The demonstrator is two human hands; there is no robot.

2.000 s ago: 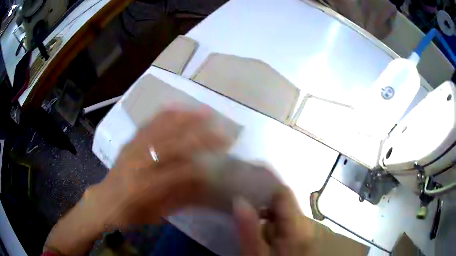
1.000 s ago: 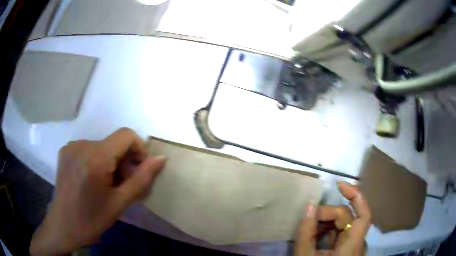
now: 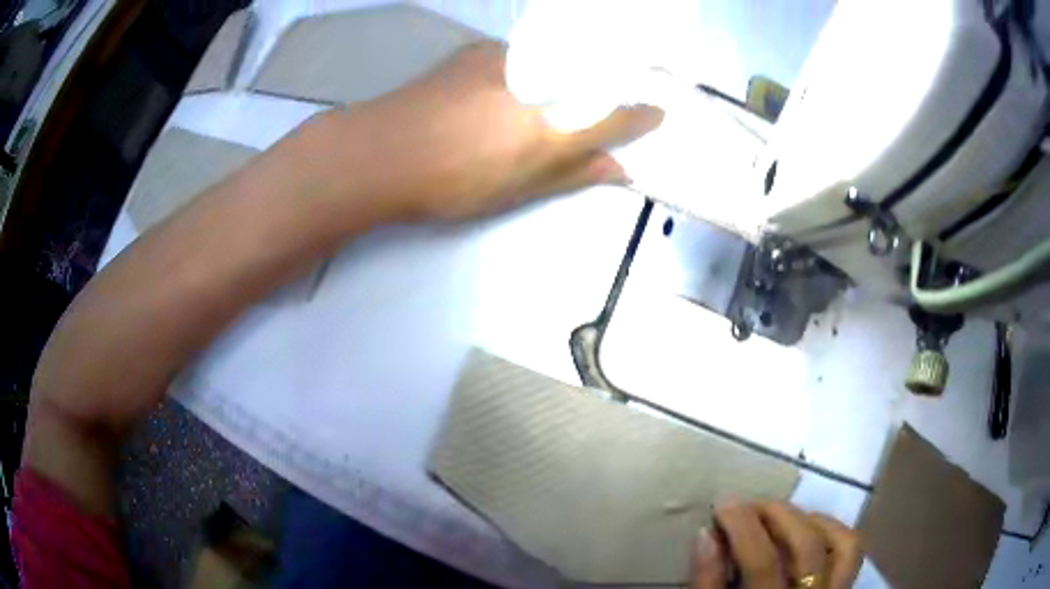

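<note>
A beige fabric flap point(image 3: 599, 460) with a faint ribbed face lies flat near the table's front edge, left of and below the bed plate seam. My right hand point(image 3: 783, 547) rests on its lower right corner, fingers bent, cut off by the bottom edge. My left hand point(image 3: 541, 138) is stretched forward over the far part of the table under the lamp's glare, fingers pointing right. The glare hides part of it, and I cannot tell if it touches anything. The presser foot point(image 3: 766, 293) has no flap under it.
The white machine head point(image 3: 898, 127) stands at the right with a cream tension knob point(image 3: 927, 372). A darker brown piece point(image 3: 935, 512) lies at the lower right. Beige pieces point(image 3: 368, 52) lie at the far left, and another point(image 3: 190, 173) is partly behind my left forearm.
My left hand has let go of the flap and moved far forward. The flap now lies flat, and my right hand stays at its right end.
</note>
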